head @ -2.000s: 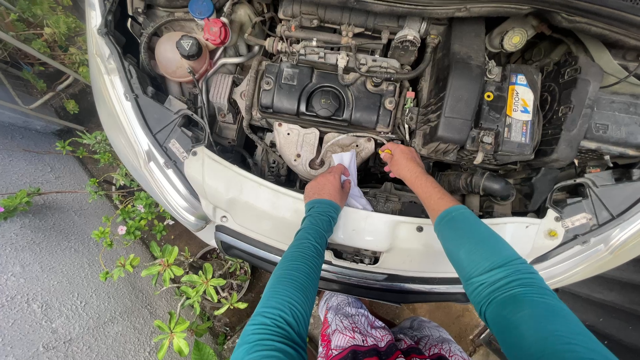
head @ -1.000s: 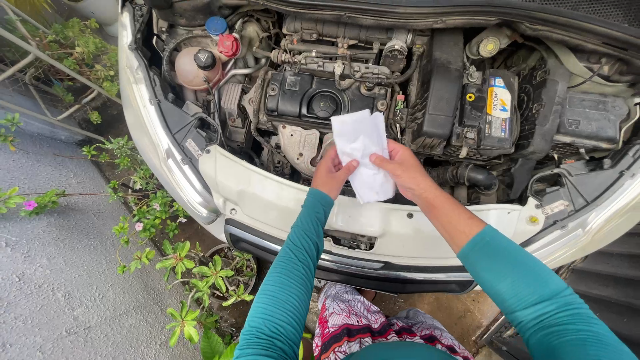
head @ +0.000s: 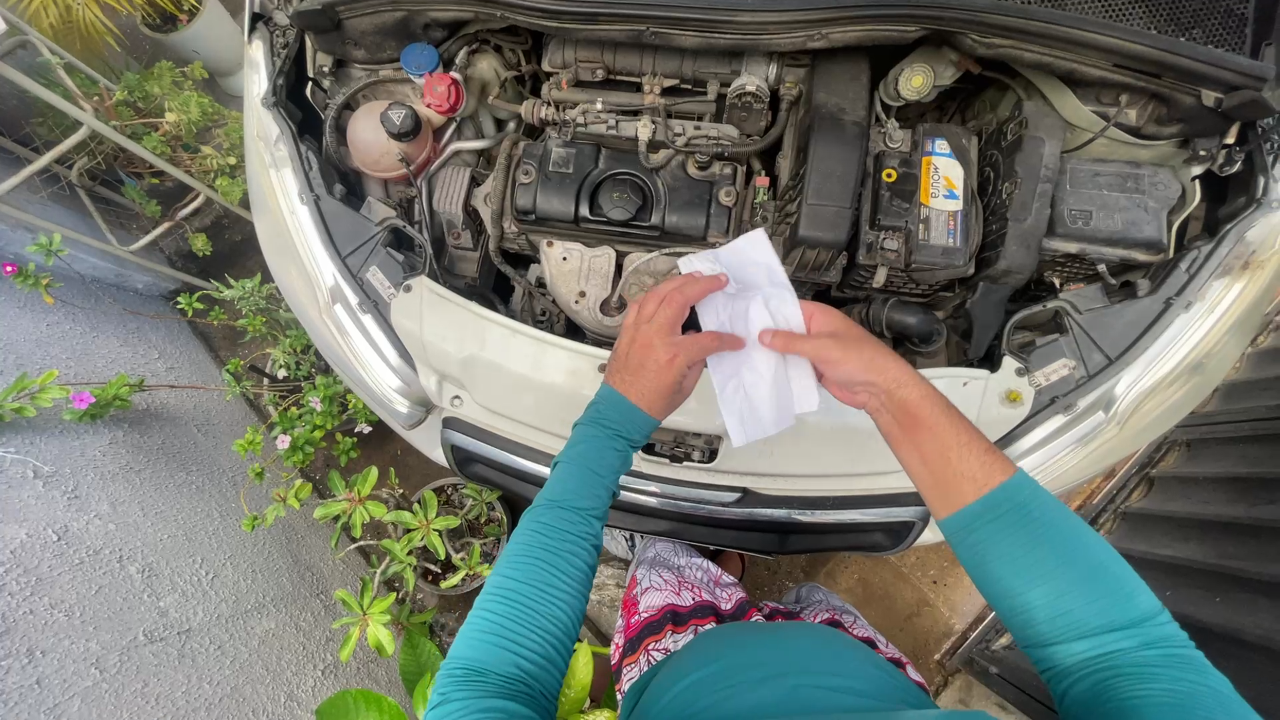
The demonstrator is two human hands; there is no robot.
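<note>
A folded white paper towel or cloth [head: 755,340] is held over the front edge of a car's engine bay. My right hand [head: 845,355] grips its right side, with the thumb on top. On the left side of it, my left hand [head: 668,345] has its thumb and fingertips on the sheet, fingers spread; how firmly they pinch does not show. Behind the hands sit the black engine cover [head: 610,195] with its round oil filler cap [head: 620,198] and a metal heat shield [head: 580,280]. The dipstick's yellow handle seen earlier is not visible.
The white front panel [head: 500,345] crosses below the engine. A battery [head: 920,210] stands right of the engine; a coolant reservoir [head: 385,140] with a black cap, plus red and blue caps, is at left. Potted plants [head: 460,530] grow beside the bumper [head: 760,525].
Two seconds ago my right hand was at a small yellow part by the engine, and my left held the white sheet lower. Now both hands are at the sheet, and my left fingers have spread.
</note>
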